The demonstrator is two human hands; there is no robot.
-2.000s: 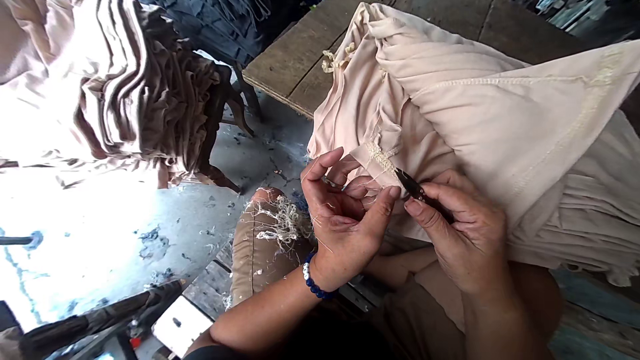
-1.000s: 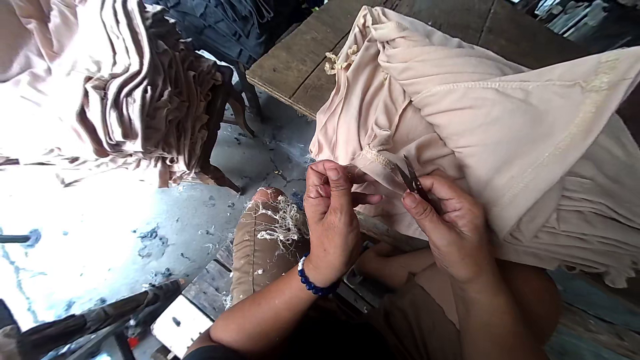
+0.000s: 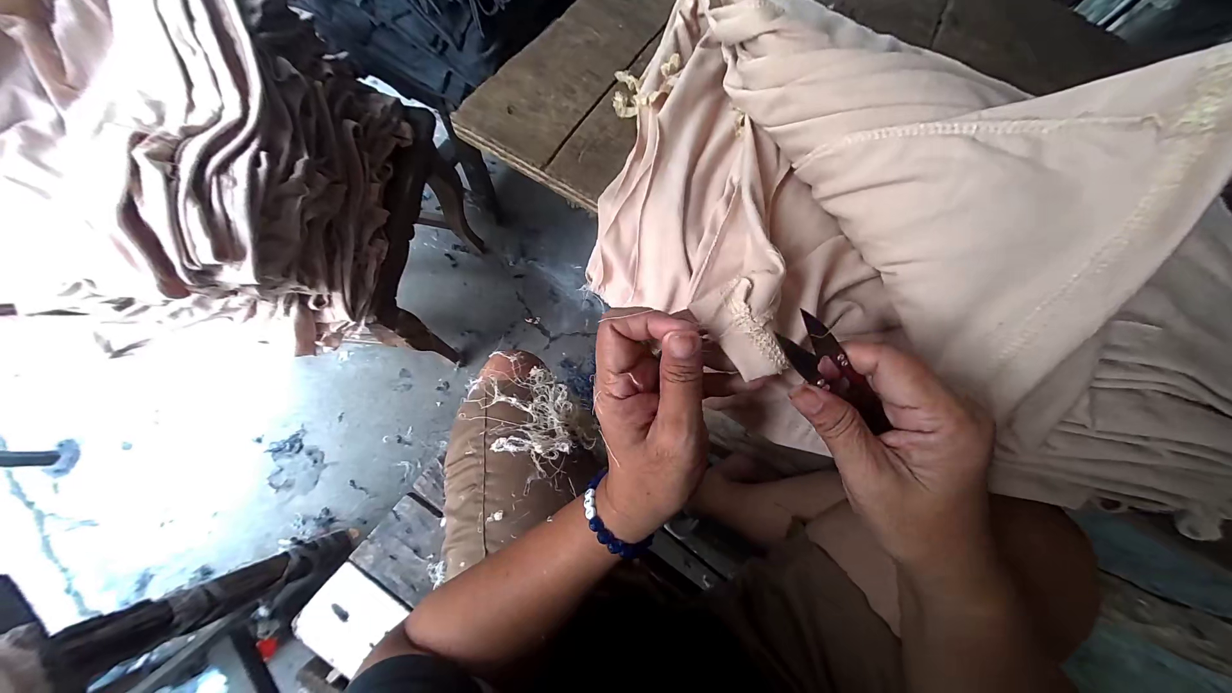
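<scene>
Beige fabric with overlock stitching hangs from the table over my lap. My left hand, with a blue beaded bracelet at the wrist, has its thumb and index finger pinched together on a fine thread at the left of a stitched fabric corner. Some of its fingers reach behind that corner. In my right hand are small dark thread snips, their blades parted and pointing up and left, close to the corner's right edge. Loose pale threads lie on my left knee.
A wooden table stands ahead under the fabric. Folded beige cloth is stacked at the right. Another tall stack of cloth rests on a wooden stand at the left. Dark cloth lies behind. Scraps litter the concrete floor.
Two seconds ago my left fingers were spread beside the fabric corner; now thumb and index finger are pinched together. The snips' blades have parted since then.
</scene>
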